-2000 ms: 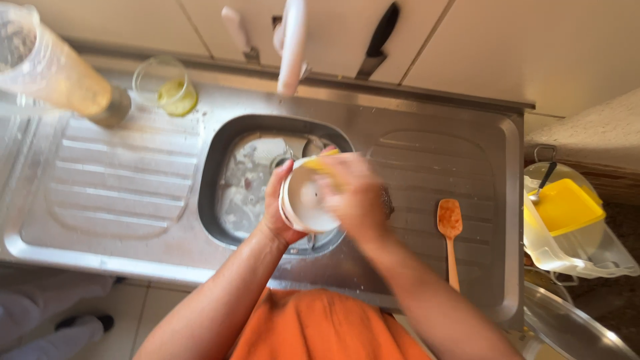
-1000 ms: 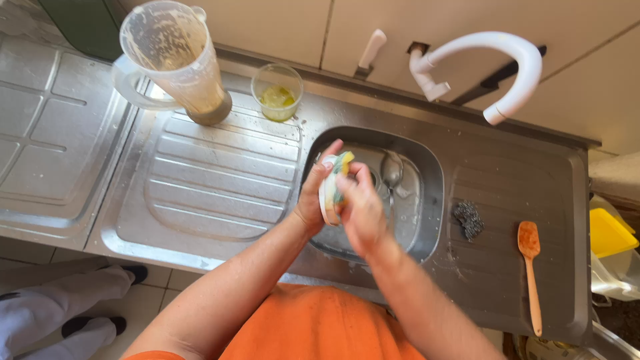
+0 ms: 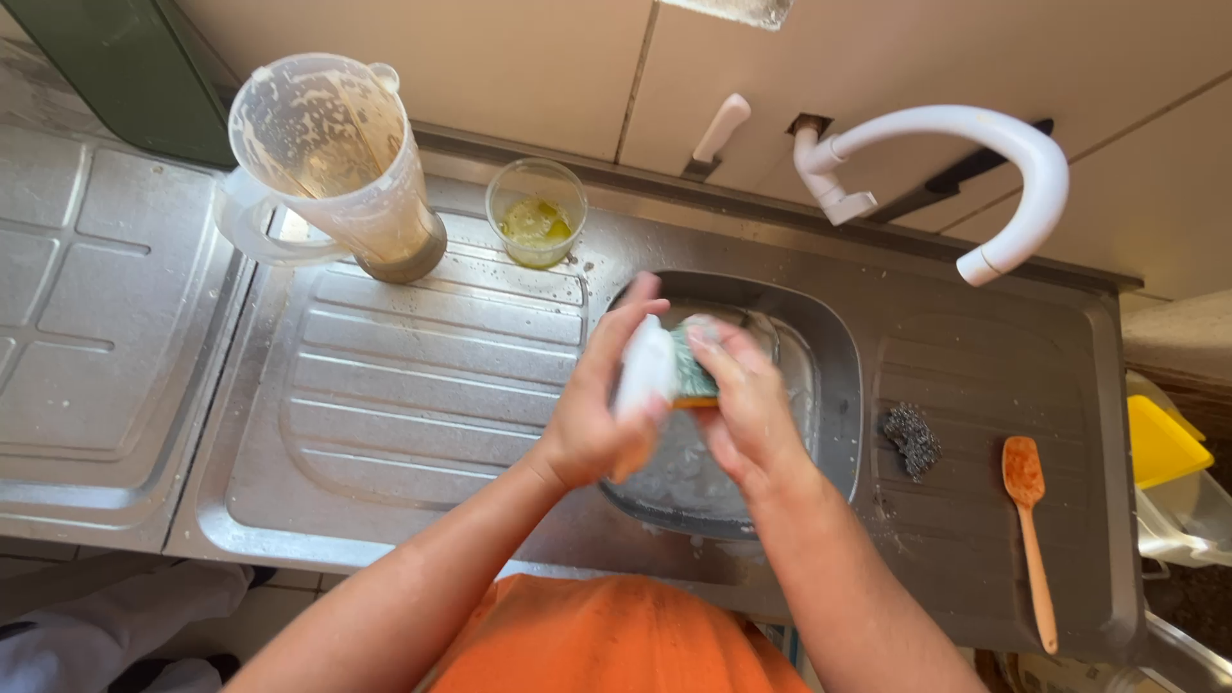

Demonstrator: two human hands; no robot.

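Note:
Over the sink basin (image 3: 674,491), my left hand (image 3: 602,414) grips a small white object (image 3: 647,371), blurred, seemingly a lid or shallow dish. My right hand (image 3: 756,404) holds a sponge (image 3: 693,361) with a green scouring side and a yellow-orange layer, close against the white object's right side. Soapy water lies in the basin below. On the right drainboard are a dark metal scouring pad (image 3: 911,441) and, farther right, an orange-stained wooden spatula (image 3: 1030,520).
A residue-coated blender jar (image 3: 385,217) and a clear cup of yellowish liquid (image 3: 537,226) stand behind the left drainboard. A white faucet (image 3: 1044,183) arches behind the basin. Two knives hang on the wall. A yellow container (image 3: 1160,443) is at far right; another person's legs (image 3: 125,626) show lower left.
The white bowl-like thing two seconds ago faced up in my left hand; now a white object is edge-on with the sponge's green side beside it. The view has shifted left.

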